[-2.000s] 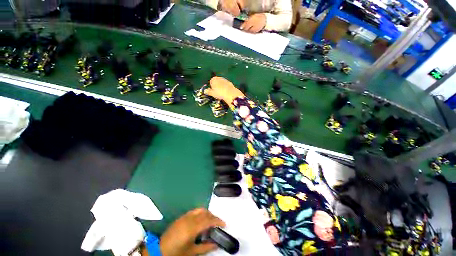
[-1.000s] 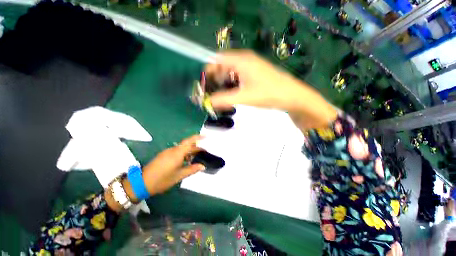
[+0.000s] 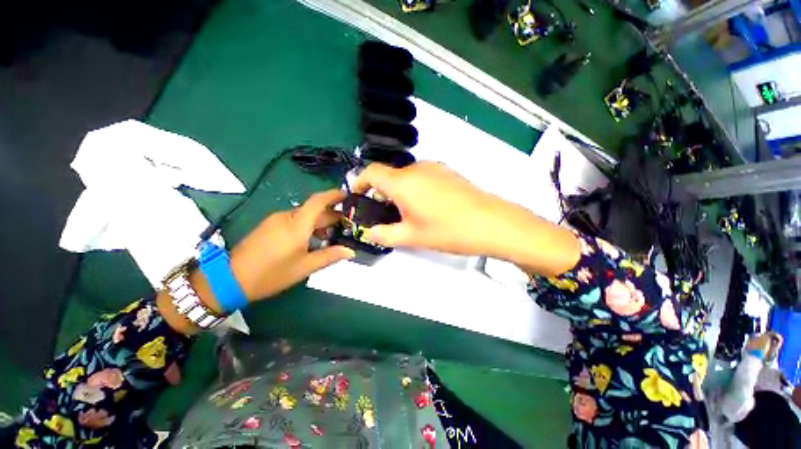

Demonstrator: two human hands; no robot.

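My left hand (image 3: 285,250) holds a black adapter housing (image 3: 373,248) over the edge of the white paper. My right hand (image 3: 430,208) holds a circuit board assembly (image 3: 358,214) with small yellow parts against the housing, fingertips close to my left fingers. How far the board sits inside is hidden by the fingers. Its black output cord (image 3: 263,174) runs left from the hands across the green bench to the white cloth (image 3: 140,188). A row of black housings (image 3: 386,101) stands beyond the hands.
The white paper sheet (image 3: 474,302) lies under the hands. A dark mat (image 3: 61,131) is at left. Beyond the pale rail (image 3: 492,98), boards lie on the green conveyor (image 3: 575,83). A pile of black cords (image 3: 628,197) is at right. Another person's hand (image 3: 762,344) shows at far right.
My right hand has brought the board down from the conveyor to the housing in my left hand. The cord now stretches left over the bench. The camera view has shifted.
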